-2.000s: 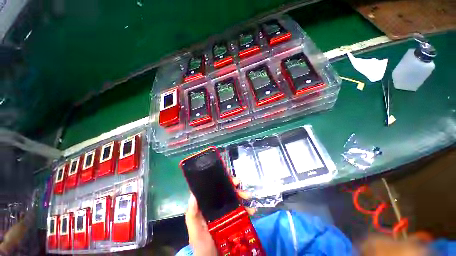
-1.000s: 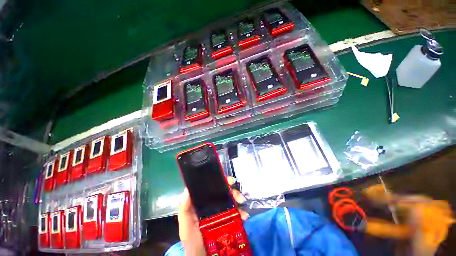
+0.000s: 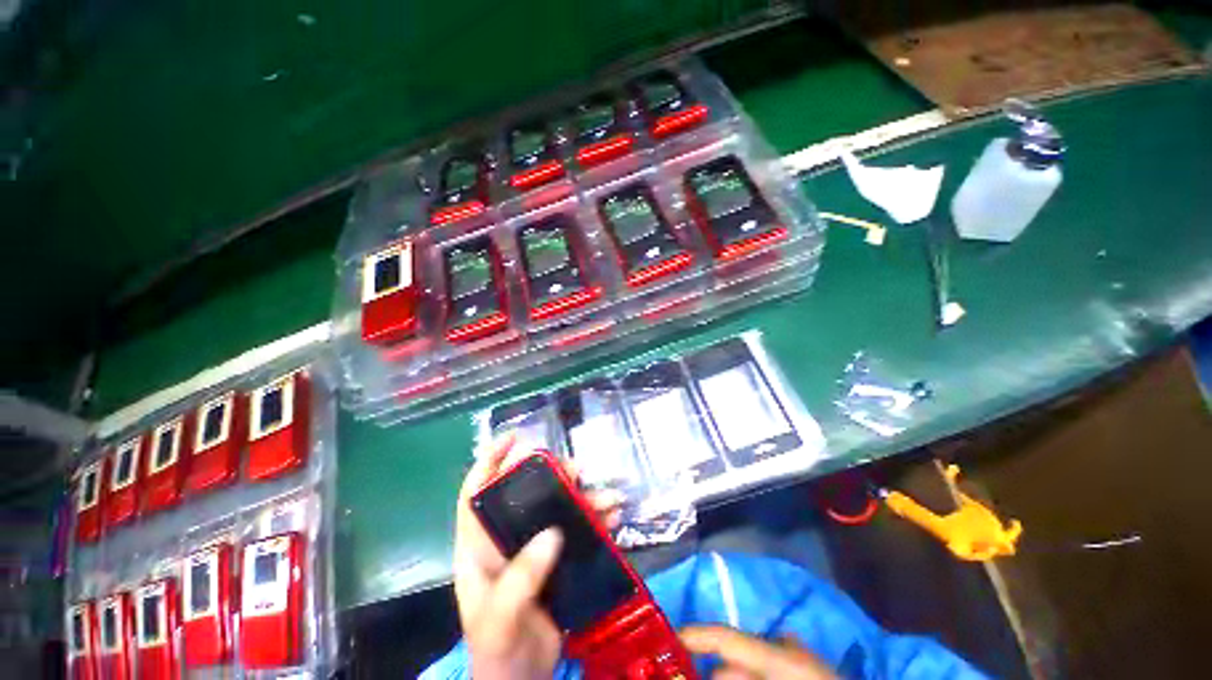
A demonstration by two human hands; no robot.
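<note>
My left hand [image 3: 512, 604] holds an open red flip phone [image 3: 574, 551], its thumb lying over the black inner screen. My right hand [image 3: 764, 656] is cut off by the bottom edge, its fingers beside the red keypad half; whether they grip it I cannot tell. A clear lens tray [image 3: 808, 456] with several black-edged lens panels [image 3: 739, 399] lies just beyond the phone. The orange air gun [image 3: 977, 527] hangs below the bench edge, out of my hands.
A stacked clear phone tray [image 3: 585, 332] stands behind the lens tray, another phone tray [image 3: 319, 531] at left. At right are a white wipe [image 3: 904, 189], dark tweezers [image 3: 940, 272], a dispenser bottle [image 3: 1006, 190] and film scraps [image 3: 877, 395]. A brown cardboard box [image 3: 1130, 518] is below.
The blurred orange air gun at lower right now hangs clear. My right hand has come to the phone's lower end. My left thumb has moved onto the screen. The view has shifted.
</note>
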